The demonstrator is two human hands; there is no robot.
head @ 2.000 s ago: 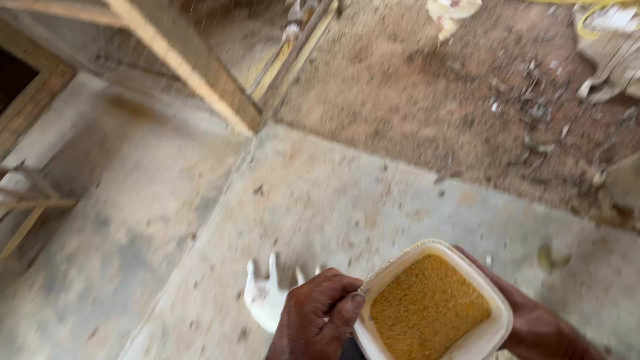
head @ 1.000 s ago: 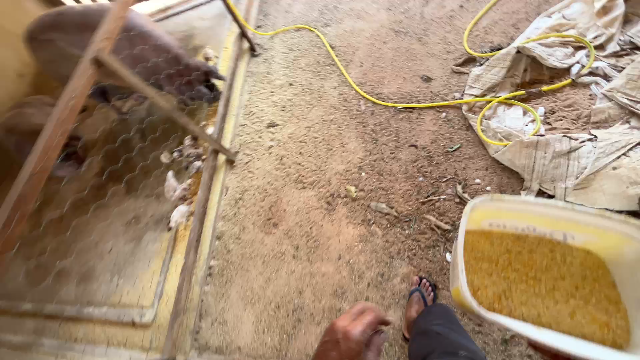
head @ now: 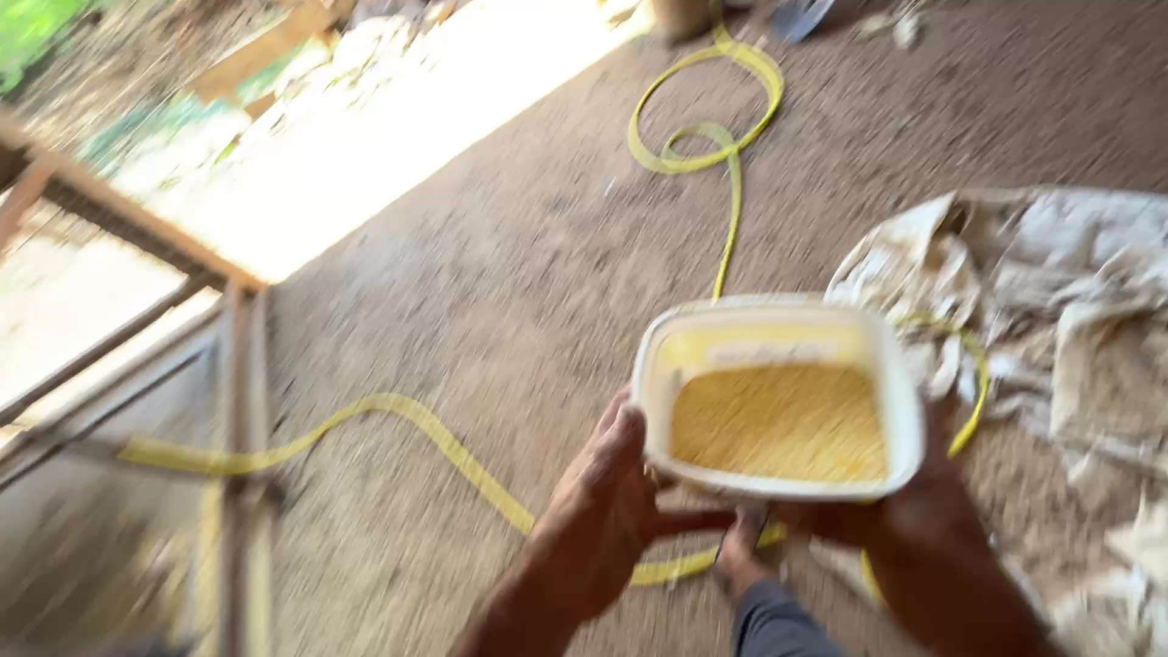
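Note:
A squarish white plastic tub [head: 776, 484] partly filled with coarse yellow feed-like meal [head: 785, 424] is at the lower centre right, tilted toward me. My left hand [head: 607, 506] grips its left side, the thumb near the rim and the fingers reaching underneath. Around its right side and base is my right hand [head: 912, 520], blurred, with its fingers mostly hidden by the tub. Below the tub show a sandalled foot [head: 741, 552] and a dark trouser leg [head: 776, 620].
A yellow hose [head: 429, 424] snakes over the earthen floor [head: 438, 292] and loops at the top. Crumpled pale sacking [head: 1104, 365] lies at right. A wooden-framed enclosure [head: 239, 383] stands at left. A bucket-like container [head: 680, 14] and a metal blade [head: 801, 18] are at the top.
My left hand, off the tub one second ago, is now on its left side. The tub has moved toward the middle of the view. The view has swung to the hose and a bright outdoor edge.

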